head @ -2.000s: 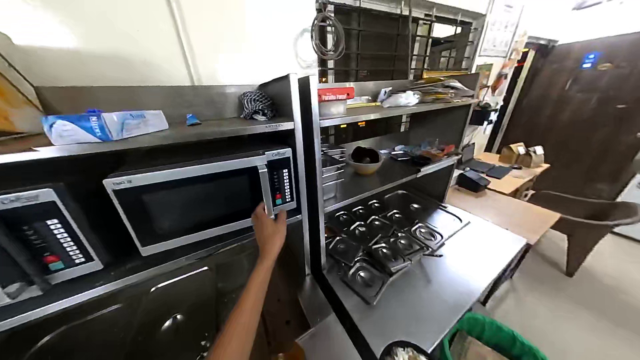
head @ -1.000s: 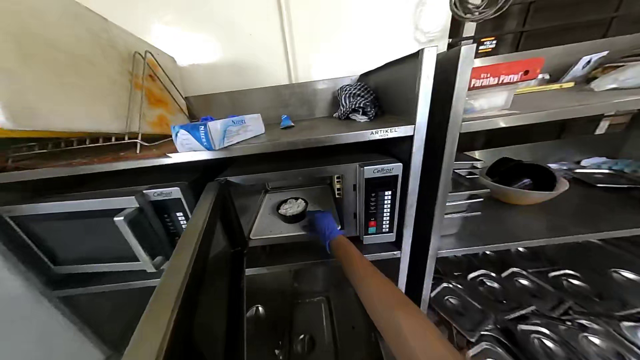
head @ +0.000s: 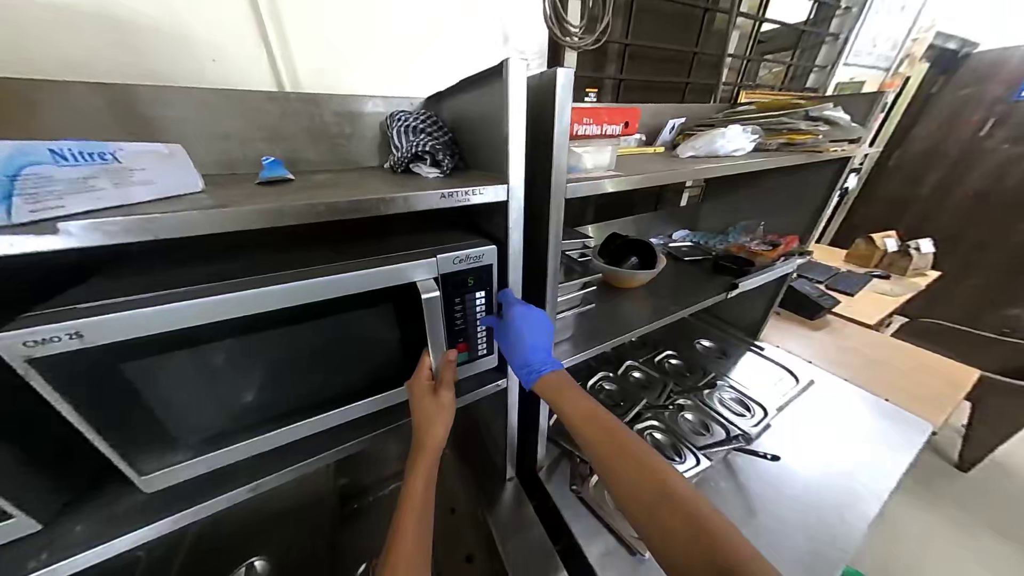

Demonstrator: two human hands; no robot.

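Observation:
A Celfrost microwave oven (head: 240,360) stands on a steel shelf with its door closed. My bare left hand (head: 434,384) is at the lower end of the door's upright metal handle (head: 432,320), thumb beside the keypad's lower edge. My right hand (head: 524,334), in a blue glove, is at the right side of the control panel (head: 470,312), a finger at the number keys. The display is lit. Whether that finger presses a key, I cannot tell. The dark door window hides what is inside.
Above are a glove box (head: 96,180) and a checked cloth (head: 420,142). An upright steel post (head: 516,264) stands close to my right hand. Lidded steel pans (head: 672,400) cover part of the counter at right, below a shelf with a bowl (head: 628,268).
One second ago the door stood open and my gloved hand was inside near a small black bowl of white food. Now the door is closed, and both hands are at its handle and panel.

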